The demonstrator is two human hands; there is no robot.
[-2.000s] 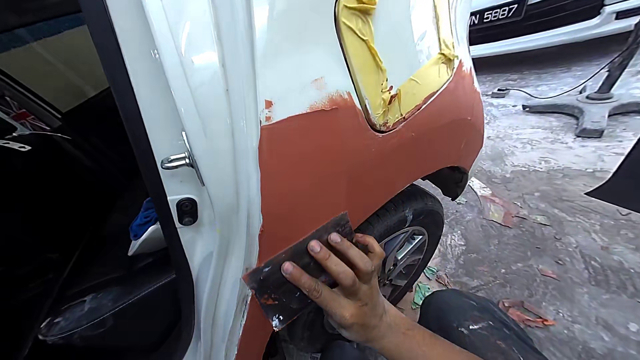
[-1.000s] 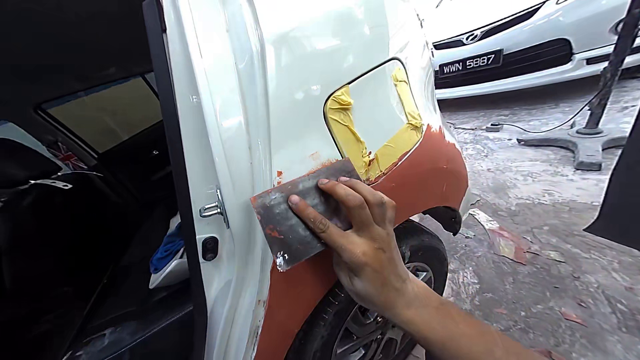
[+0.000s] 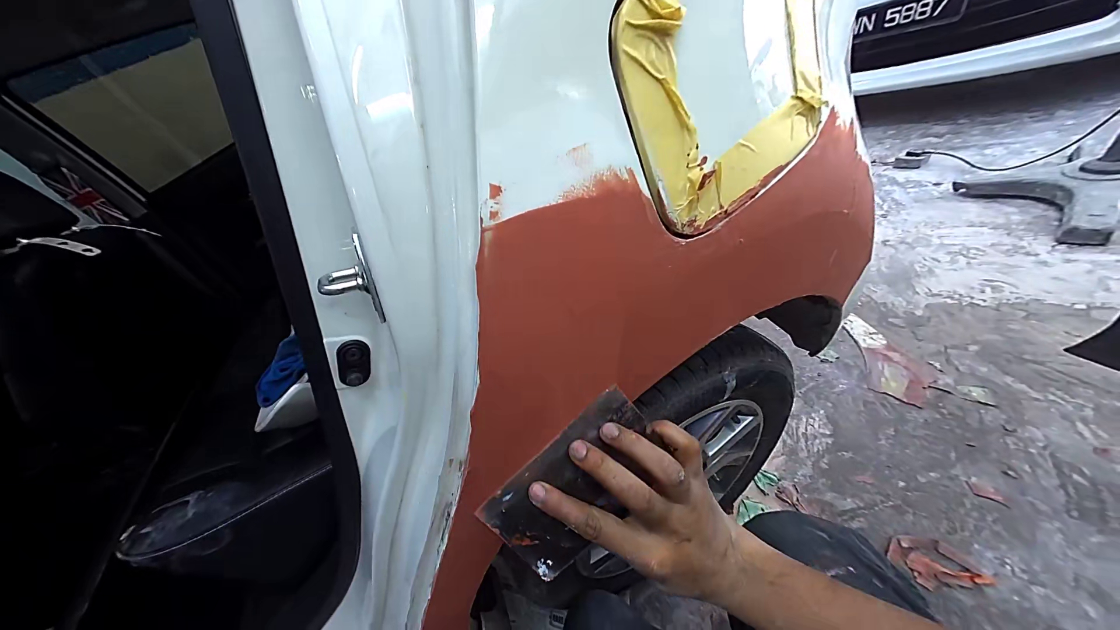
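Note:
My right hand (image 3: 652,512) holds a dark, flat, rectangular spreader (image 3: 569,481), fingers spread over its face, thumb hidden behind. Its upper left edge lies against the red-brown filler coat (image 3: 595,289) on the white car's rear quarter panel (image 3: 547,105), just above the wheel arch. Orange and white residue marks the spreader's lower corner. Yellow masking tape (image 3: 652,96) lines the fuel flap recess above. My left hand is out of view.
At left is the open door frame with a metal striker (image 3: 343,281). The rear tyre (image 3: 744,385) stands behind my hand. Scraps of paper (image 3: 936,564) lie on the floor near a metal stand base (image 3: 1063,197); another white car (image 3: 989,61) is behind.
My right hand has moved the spreader down the panel, from just below the taped recess to beside the wheel arch. The view has tilted down.

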